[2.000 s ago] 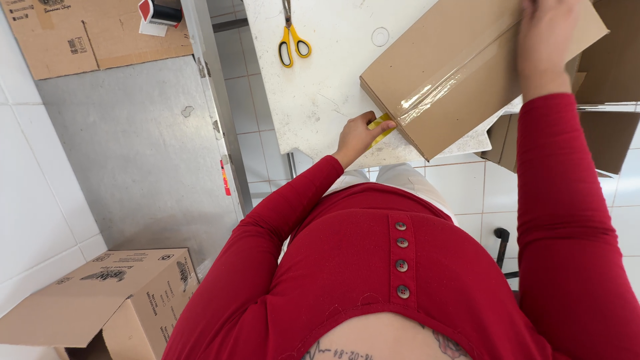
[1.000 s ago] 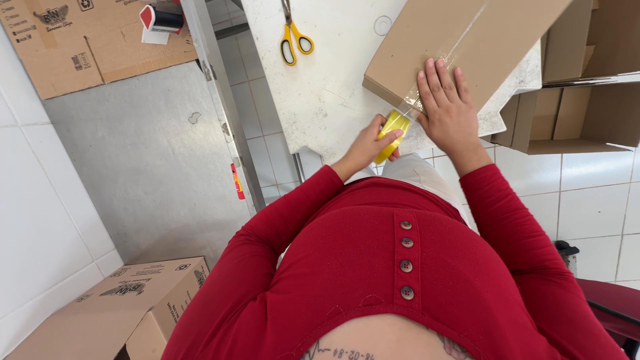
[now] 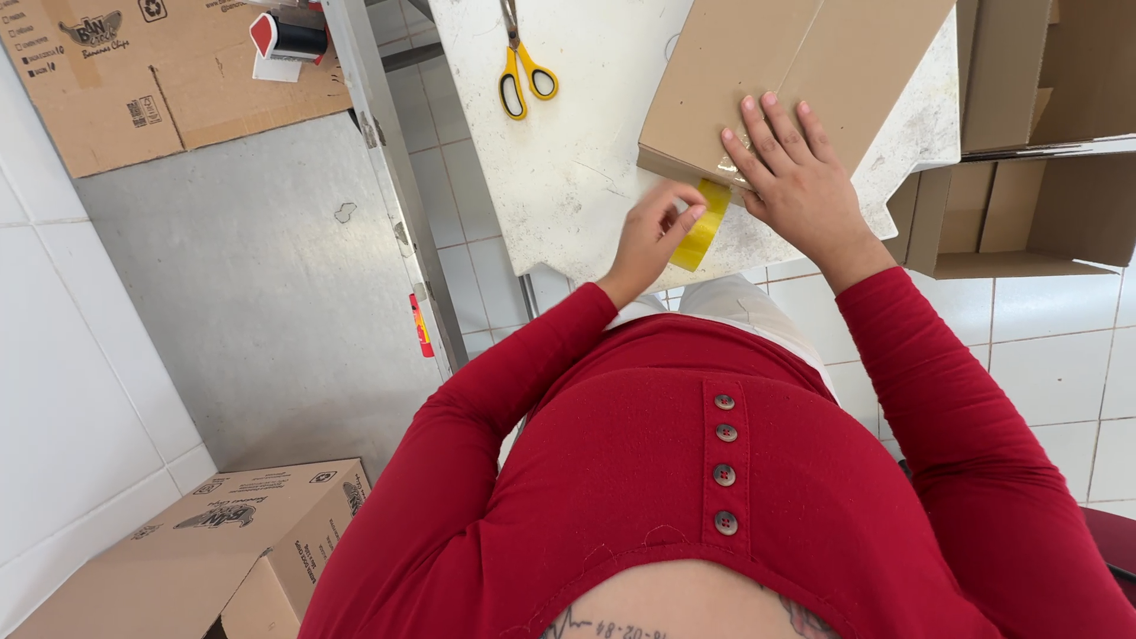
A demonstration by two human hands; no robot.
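Note:
A closed brown cardboard box (image 3: 799,62) lies at an angle on the white table, clear tape shining along its seam and near edge. My right hand (image 3: 790,169) rests flat on the box top near that edge, fingers spread. A roll of yellow-looking packing tape (image 3: 704,226) stands against the box's near side, over the table edge. Just left of the roll is my left hand (image 3: 661,226), blurred, with its fingers curled; whether it touches the roll is unclear. Yellow-handled scissors (image 3: 525,75) lie on the table to the left.
The white table (image 3: 568,177) has a worn edge near my waist. Open cardboard boxes (image 3: 1038,213) are at the right. A metal surface (image 3: 240,266) on the left holds flattened cardboard (image 3: 98,106) and a red-and-black object (image 3: 288,37). Another cardboard box (image 3: 231,532) is at lower left.
My right hand was at the box's far part, then came down to its near edge. My left hand held the tape roll a second ago and has since loosened and shifted left of it.

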